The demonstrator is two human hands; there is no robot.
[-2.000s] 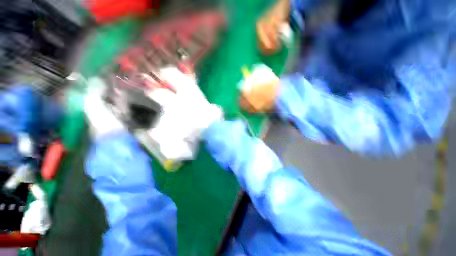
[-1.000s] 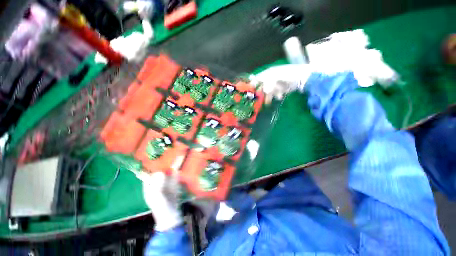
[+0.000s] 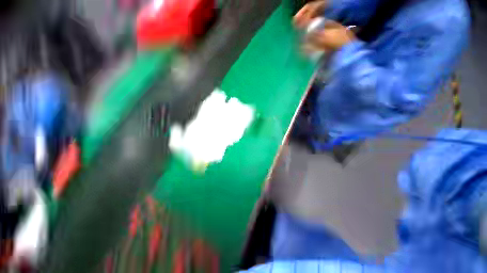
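The frame is strongly blurred. A crumpled white cloth (image 3: pixel 216 128) lies on the green mat (image 3: pixel 200 205), beside the dark belt. A blurred tray with orange-red liner (image 3: pixel 155 240) shows at the bottom edge; its boards cannot be made out. Neither my left hand nor my right hand is in view. A blue sleeve (image 3: pixel 446 186) is at the right edge; whose it is cannot be told.
A person in a blue smock (image 3: pixel 368 90) stands upper right, both hands (image 3: pixel 326 37) together around something small and whitish. A red bin (image 3: pixel 173 21) is at the top. The dark belt (image 3: pixel 125 154) runs diagonally. Another blue-clad person (image 3: pixel 37 112) is at the left, near a red object (image 3: pixel 67 168).
The view has swung to the right. The tray has shifted to the bottom edge, the white cloth to the middle, and both my gloved hands have left the picture.
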